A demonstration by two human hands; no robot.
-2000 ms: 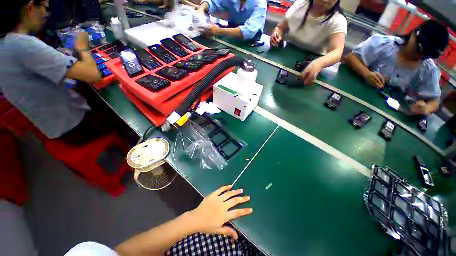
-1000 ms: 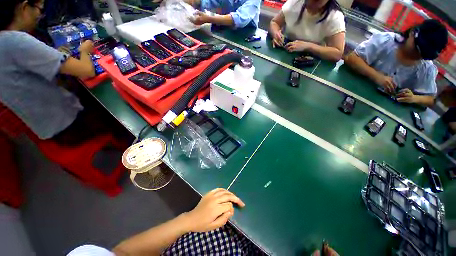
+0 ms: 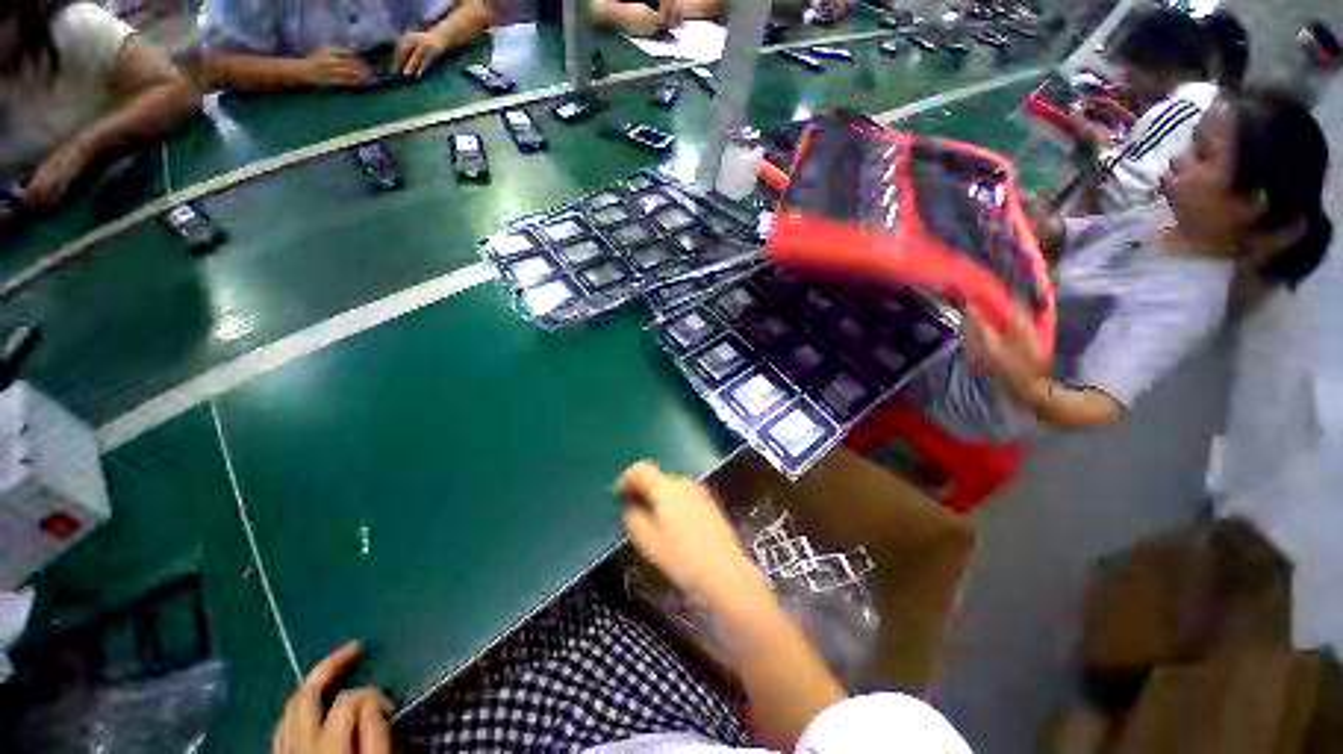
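My left hand rests at the bench's near edge at the bottom left, fingers apart, partly cut off by the frame edge, with nothing visible in it. My right hand is over the near edge at bottom centre, fingers bent and blurred; whether it holds something small cannot be told. Clear lens trays with dark-framed windows lie beyond it: one stack on the bench and another overlapping it and reaching past the bench edge. Neither hand touches them.
A neighbour at right holds a tilted red phone tray over the lens trays. An open carton with clear and white scraps sits below the edge. Phones lie across the bench. A white power box and crumpled film are left.
The view has swung right. My right hand has come fully into view at the near edge. The neighbour with the red tray and the scrap carton now show; the fan has left view.
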